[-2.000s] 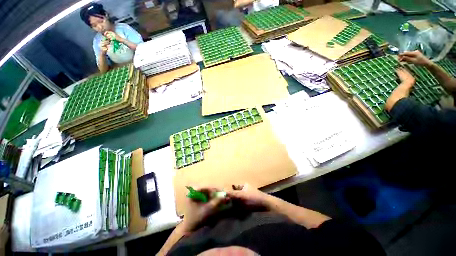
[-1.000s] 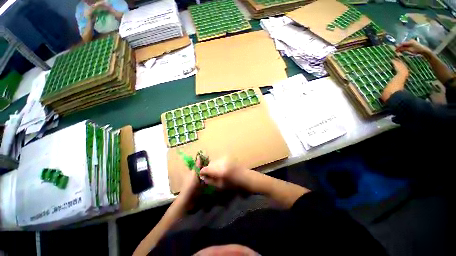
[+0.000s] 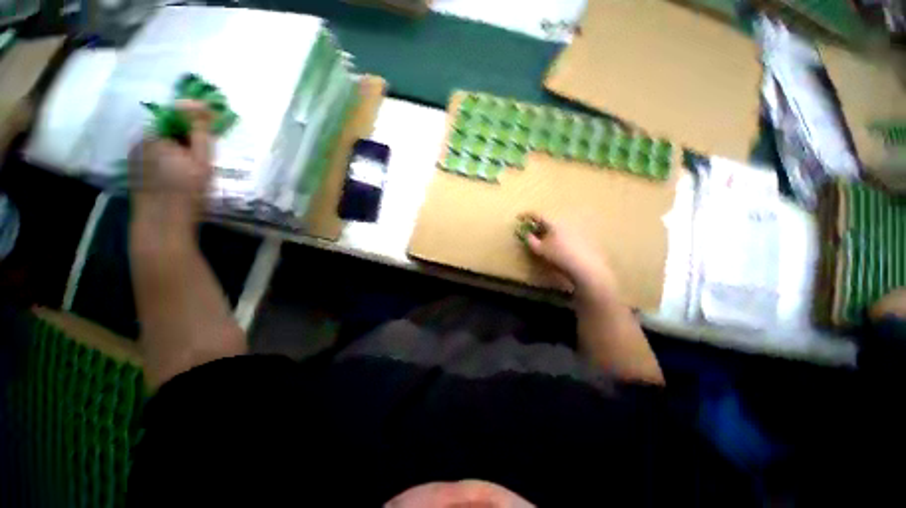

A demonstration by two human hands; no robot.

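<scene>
My left hand (image 3: 177, 149), blurred, is over the white paper-layered stack (image 3: 209, 50) at left, with green pieces (image 3: 169, 121) at its fingers. More green pieces (image 3: 214, 99) show just beside and behind it; where the two groups part is unclear. My right hand (image 3: 556, 246) is over the cardboard sheet (image 3: 596, 213), its fingertips closed on a small green piece (image 3: 527, 230). Rows of green pieces (image 3: 556, 136) lie along the sheet's far edge, deeper at the left end.
A black phone (image 3: 365, 181) lies between the stack and the cardboard. A spare cardboard sheet (image 3: 661, 69) lies behind. White papers (image 3: 745, 248) lie at right, beside another green-topped stack (image 3: 874, 248). A green grid stack (image 3: 79, 417) stands low at left. Part of a person's hand shows at the right edge.
The view has turned left and down. My hands, together over the cardboard before, are now apart: the left over the paper-layered stack, the right still over the cardboard.
</scene>
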